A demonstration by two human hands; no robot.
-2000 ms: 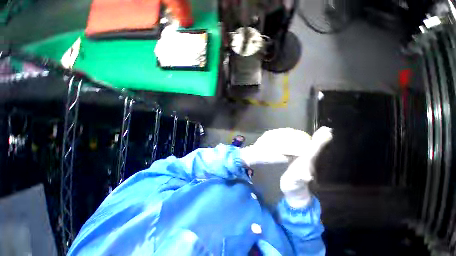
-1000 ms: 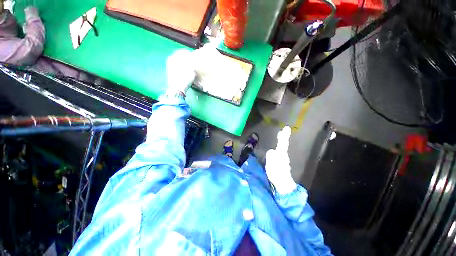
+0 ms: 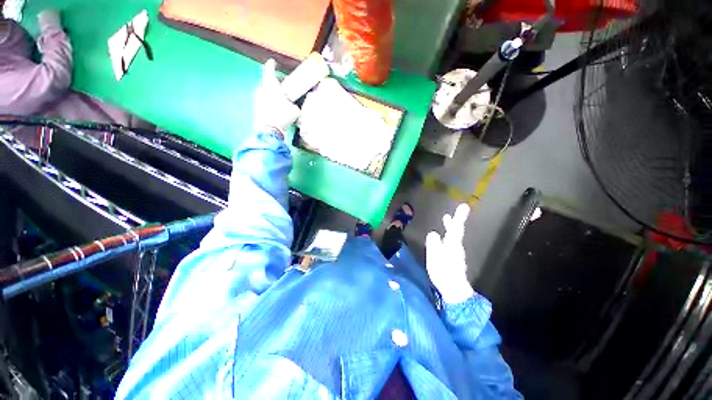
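Observation:
My left hand point(image 3: 273, 103), in a white glove, is over the green bench at the upper centre. A short, thick white tube point(image 3: 306, 76) sits between its fingers and thumb, tilted up to the right. Overexposure blurs where glove and tube meet. Below and right of it, a crumpled white cloth or paper point(image 3: 347, 125) lies on a dark-edged flat tray point(image 3: 396, 125). My right hand point(image 3: 448, 254), also gloved in white, hangs over the floor in front of my body, empty with fingers apart.
Green bench point(image 3: 187, 86) carries an orange-red mat point(image 3: 250, 23), an orange roll or bag point(image 3: 365, 39) and black pliers point(image 3: 139, 35) on white paper. A person's arm point(image 3: 51, 58) is at left. Wire racks, white round-topped stand point(image 3: 462, 98), fan point(image 3: 648, 117) and black box point(image 3: 562, 273) surround me.
Two seconds ago both hands were close together before my body. My left hand then reached over the bench; my right hand stayed low. Since one second ago, the tube shows more clearly.

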